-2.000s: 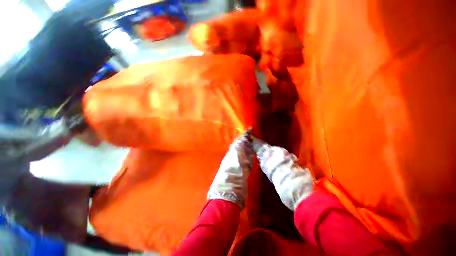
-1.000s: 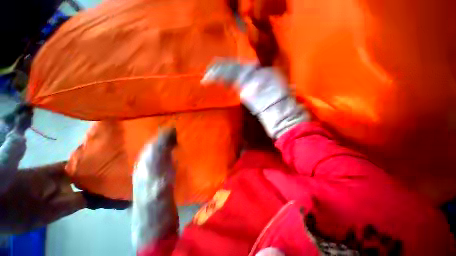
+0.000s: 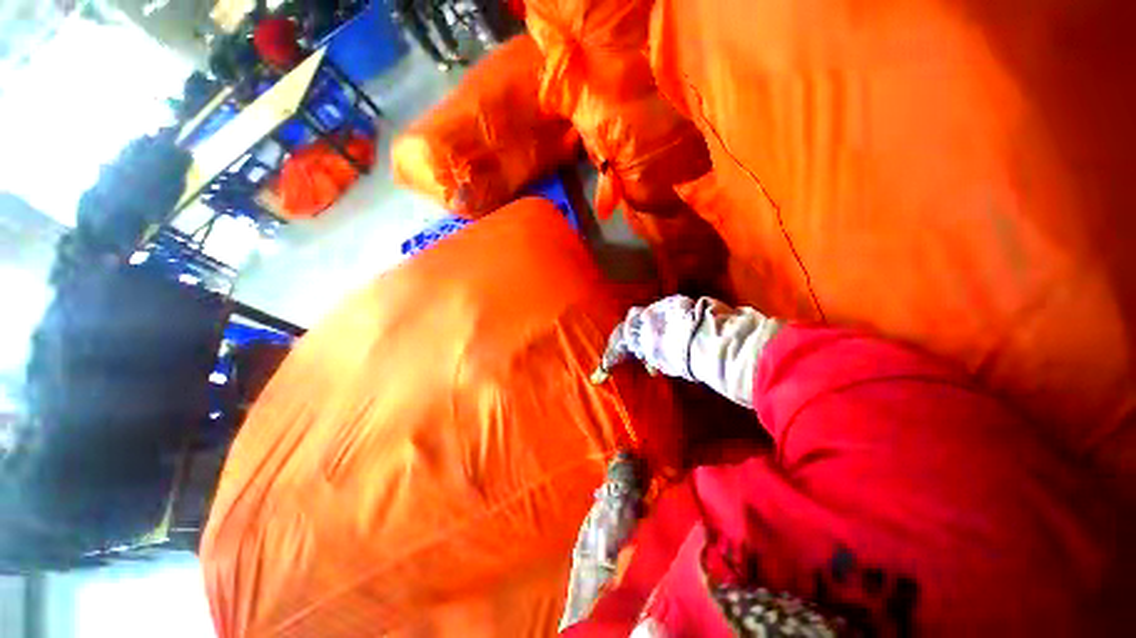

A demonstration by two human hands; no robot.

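A large bulging orange sack [image 3: 411,424] lies in front of me, its near side against my hands. My right hand [image 3: 648,339], in a grey-white glove and pale sleeve cover, is closed on the sack's gathered edge. My left hand [image 3: 619,480], gloved, is lower down at the same edge and appears to grip the fabric; its fingers are partly hidden. Folds run out from both hands.
A very large orange sack [image 3: 872,150] stands close on the right. Smaller orange sacks [image 3: 486,125] lie beyond, by a blue pallet [image 3: 436,234]. Black bags [image 3: 118,337] are piled at left, near a yellowish-topped table [image 3: 249,131]. Grey floor [image 3: 336,268] shows between.
Both hands have come back to the front sack's near edge after being apart. The sack now fills more of the lower left. The other person's gloved hand at left is gone from view.
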